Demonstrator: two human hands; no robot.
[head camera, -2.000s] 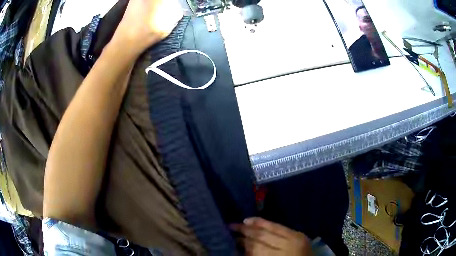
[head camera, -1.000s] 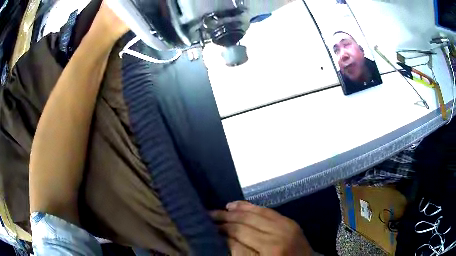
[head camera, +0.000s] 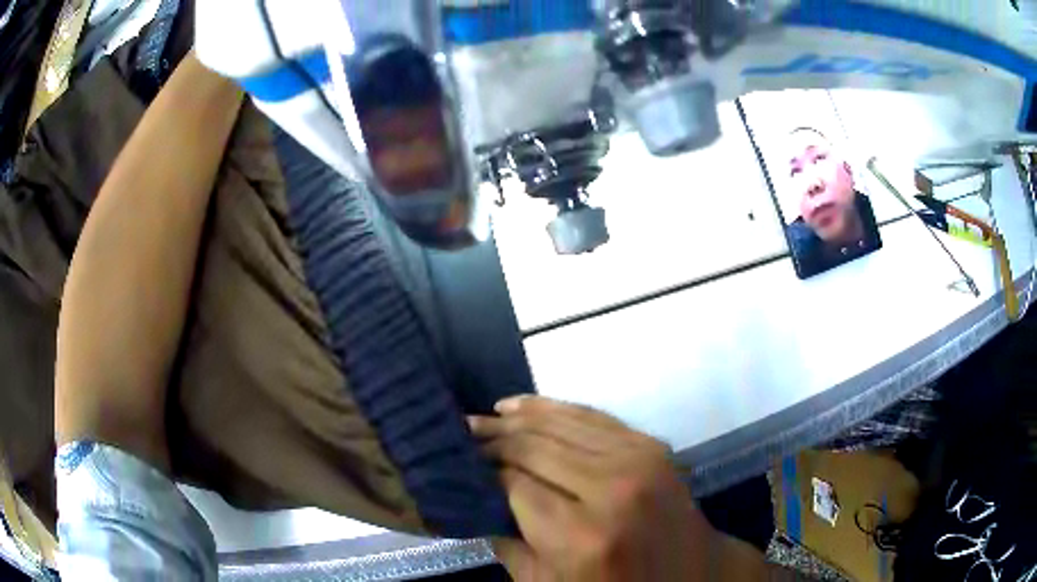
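Note:
The navy gathered waistband (head camera: 370, 341) runs from under the sewing machine head (head camera: 529, 68) down towards me, with a smooth dark strip along its right side. The brown garment body (head camera: 273, 375) spreads to its left. My right hand (head camera: 591, 483) grips the near end of the waistband, fingers on top. My left forearm crosses the brown cloth at the left; my left hand is hidden behind the machine head. The needle area is hidden too. Grey tension knobs (head camera: 578, 229) stand out from the head.
A phone (head camera: 824, 205) showing a face lies on the white table (head camera: 637, 364). Tweezers (head camera: 927, 227) and an orange-handled tool (head camera: 1001, 256) lie right of it. A grey scale (head camera: 796, 426) edges the table. Below right are a cardboard box (head camera: 859, 500) and dark cloth with white cords.
The machine head has come into view and now covers my left hand and the white cord loop. My right hand and the waistband's near end have moved up, further over the table.

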